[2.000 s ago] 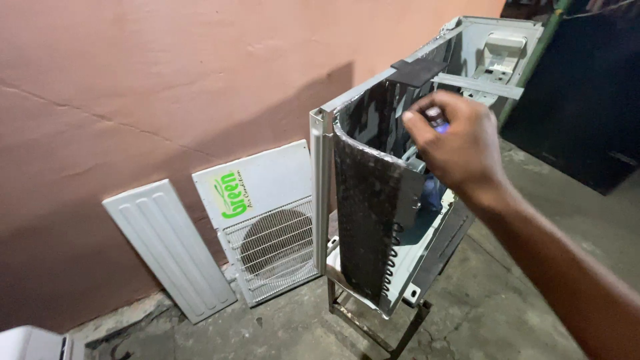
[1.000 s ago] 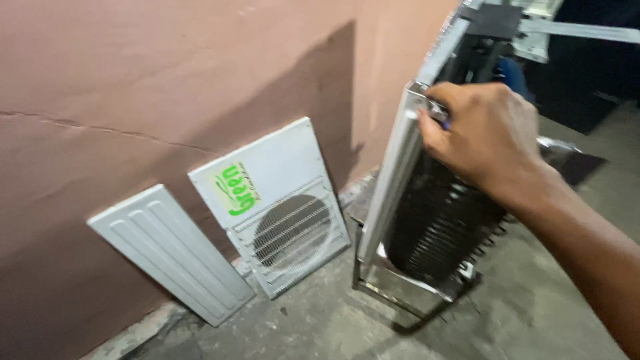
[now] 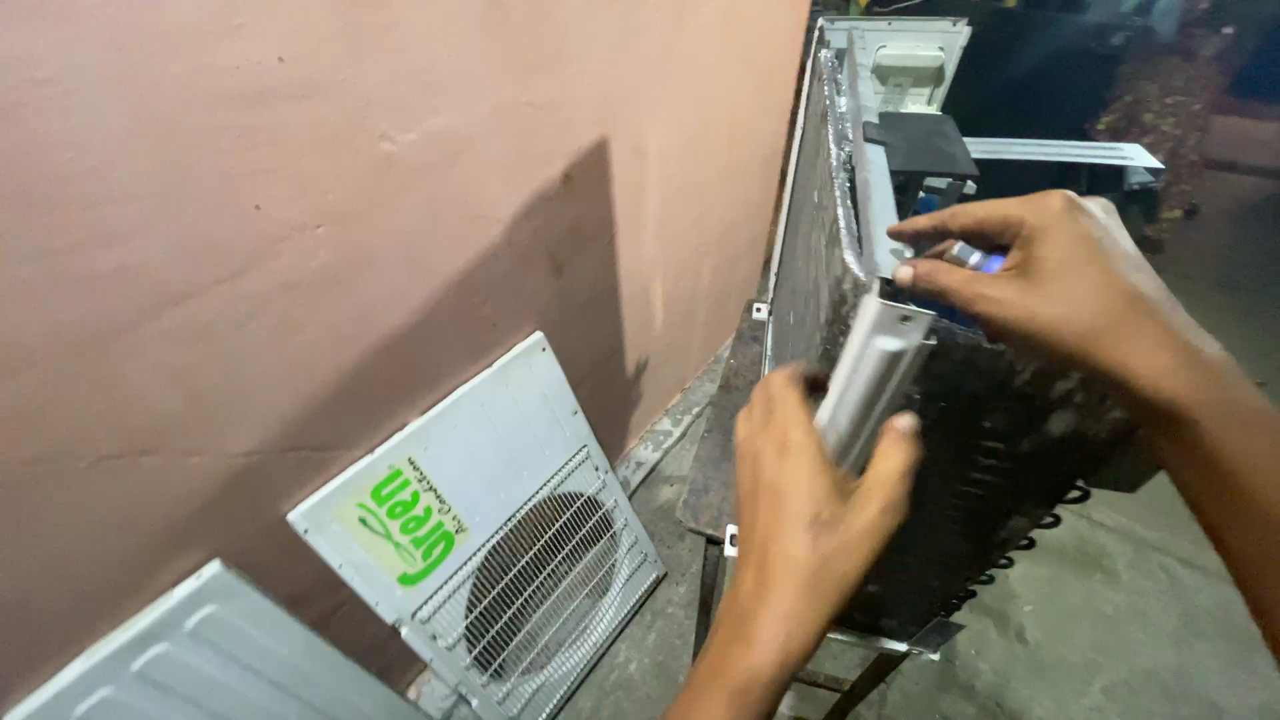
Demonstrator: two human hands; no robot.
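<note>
My left hand (image 3: pixel 815 485) is closed around a light metal corner post (image 3: pixel 868 375) at the near corner of an opened air-conditioner outdoor unit. Just above the post's top end, my right hand (image 3: pixel 1050 275) pinches with thumb and index finger at the unit's metal top rail (image 3: pixel 878 210). A small tool with a shiny metal end and a blue part (image 3: pixel 975 257) lies in the right hand; its exact kind is unclear. Below both hands is the dark finned condenser coil (image 3: pixel 960 480), with bent copper-like tube ends along its edge.
The white front panel with a fan grille (image 3: pixel 490 510) leans against the pink wall (image 3: pixel 350 200). Beside it is a ribbed metal panel (image 3: pixel 200 660). A metal stand (image 3: pixel 870 685) carries the unit. A slotted metal strip (image 3: pixel 1060 151) juts out to the right.
My left hand has come into view and taken hold of the corner post. My right hand is now at the end of the top rail. The view has shifted nearer to the unit.
</note>
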